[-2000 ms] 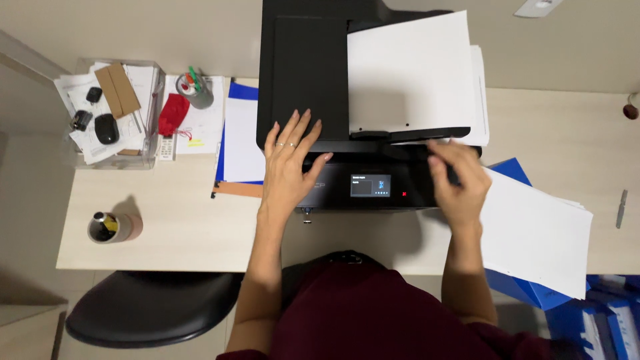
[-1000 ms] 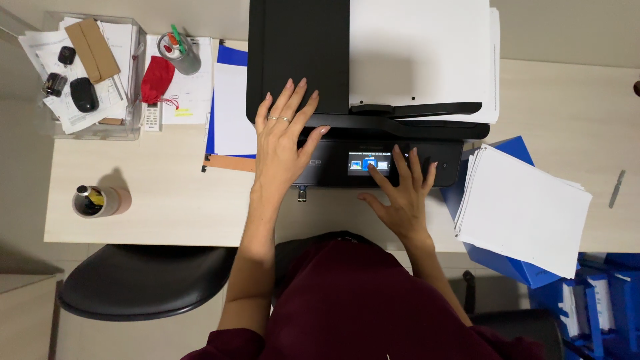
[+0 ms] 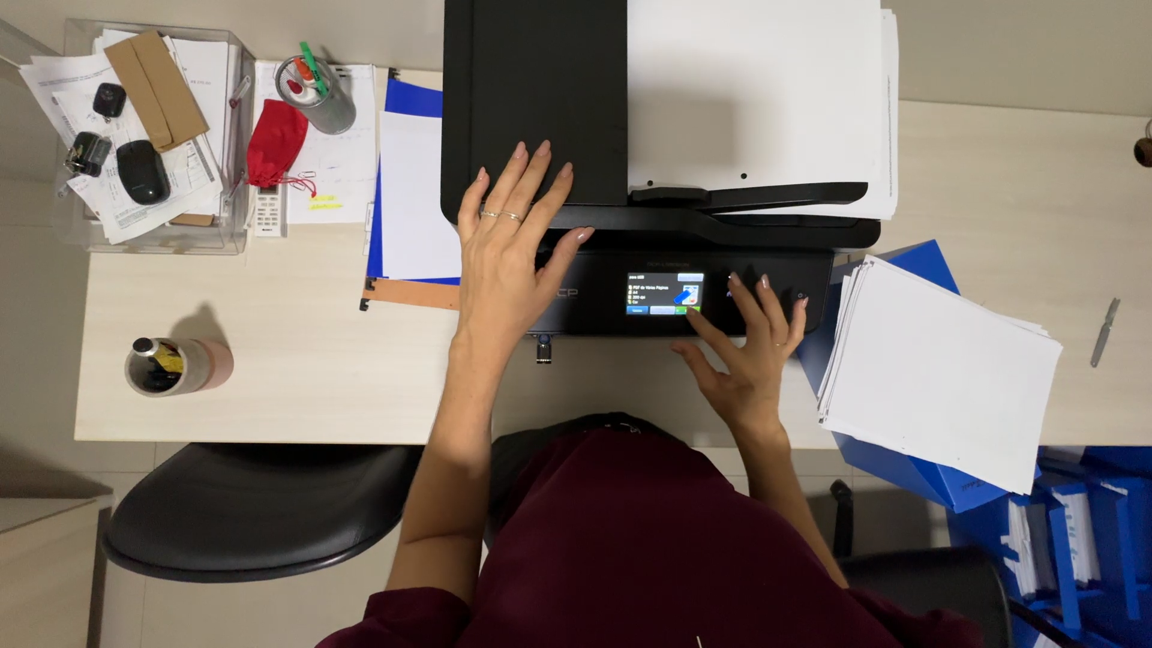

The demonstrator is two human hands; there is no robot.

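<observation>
A black multifunction printer [image 3: 540, 90] stands in the middle of the desk, with a stack of white paper [image 3: 756, 108] in its top document feeder. My left hand [image 3: 513, 234] lies spread on the printer's front left edge and holds nothing. Fingers apart and empty, my right hand [image 3: 747, 351] is at the control panel, its index fingertip at the lower right of the lit touchscreen [image 3: 664, 293]. A USB stick [image 3: 544, 349] sticks out of the printer's front, below my left hand. Right of the printer, a pile of white sheets [image 3: 945, 369] rests on a blue binder [image 3: 936, 270].
To the left are a clear tray [image 3: 238, 144] of papers, a mesh pen cup [image 3: 328, 103], a red pouch [image 3: 276, 144], a remote control [image 3: 269, 216] and a round holder [image 3: 180, 367]. Black chairs [image 3: 261, 513] stand at the desk's front. Blue binders [image 3: 1089, 540] are lower right.
My right hand has moved from the feeder's front edge down to the touchscreen, whose display has changed. My left hand has stayed on the printer's front left edge.
</observation>
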